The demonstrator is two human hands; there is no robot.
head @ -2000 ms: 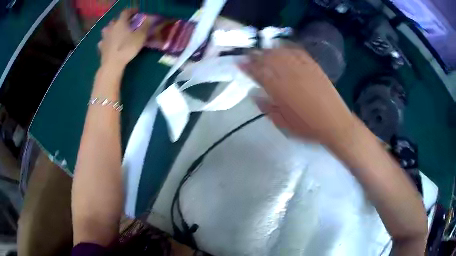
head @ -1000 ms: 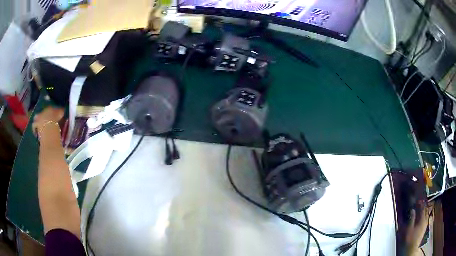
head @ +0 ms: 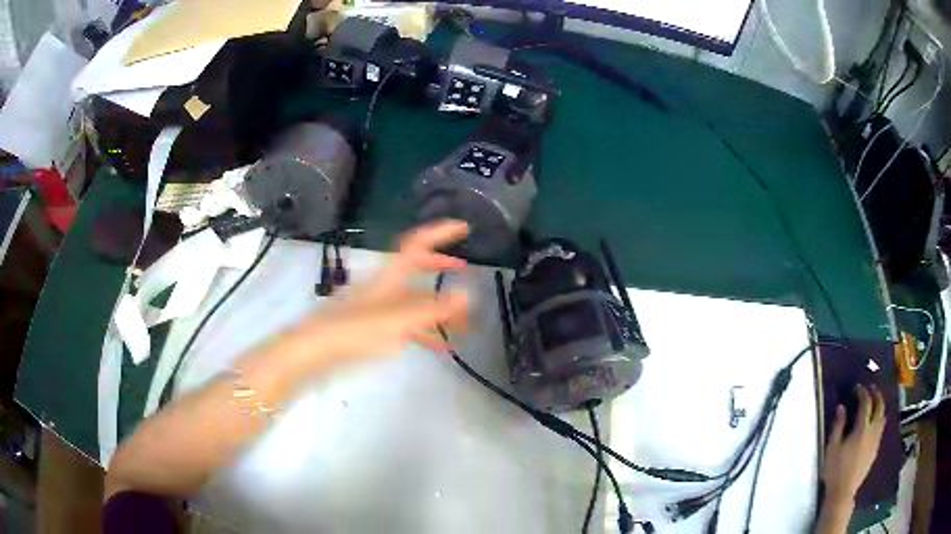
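Note:
A dark grey camera with two antennas (head: 576, 339) lies on the white sheet, its cable leaving the end that faces me. My left hand (head: 417, 297) is blurred over the sheet, left of this camera, fingers apart and holding nothing visible. It is in front of the lower edge of another grey camera with a four-dot LED panel (head: 485, 193). My right hand (head: 857, 443) rests on the dark mouse pad (head: 850, 365) at the far right, fingers spread. A mouse under it cannot be made out.
Another grey camera (head: 313, 177) stands at left; two more (head: 360, 68) (head: 480, 83) are at the back. White strips (head: 172, 282) hang at left. Black leads (head: 766, 417) lie at right on the sheet. A monitor (head: 678, 16) edges the far side.
My left hand has moved from the far-left strips to the middle, beside the antenna camera. My right hand shows more clearly on the pad. The view has shifted slightly.

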